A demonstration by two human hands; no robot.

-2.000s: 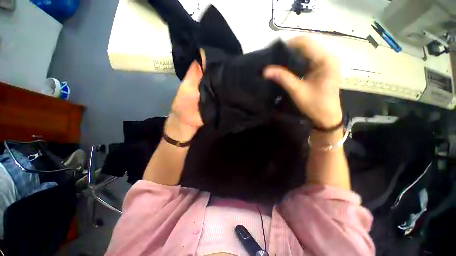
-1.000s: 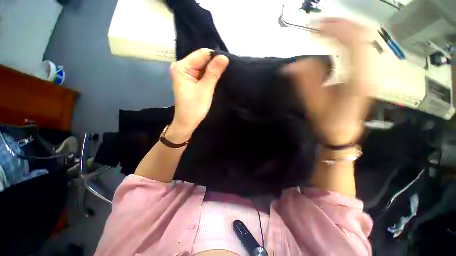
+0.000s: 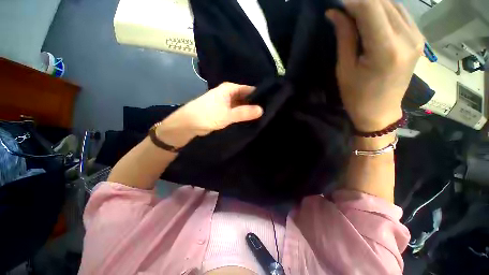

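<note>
A black garment piece (image 3: 289, 139) is held up in front of me, from my lap to over the table edge, with two parts spread at the top and a pale gap between them. My left hand (image 3: 220, 110) pinches its fold near the middle with thumb and fingers. My right hand (image 3: 378, 59) grips its upper right part; the fingertips are partly hidden by the cloth.
The cream machine table (image 3: 153, 27) runs along the top. The sewing machine head (image 3: 456, 27) is at upper right, with blue thread snips (image 3: 429, 52) partly showing beside it. Black cloth (image 3: 429, 161) lies at right. A chair's metal legs (image 3: 86, 156) stand at left beside a wooden cabinet (image 3: 40, 96).
The black cloth has been raised and spread over the table edge. My right hand has moved up and now grips the cloth. My left hand has lowered and shifted to the fold at the middle.
</note>
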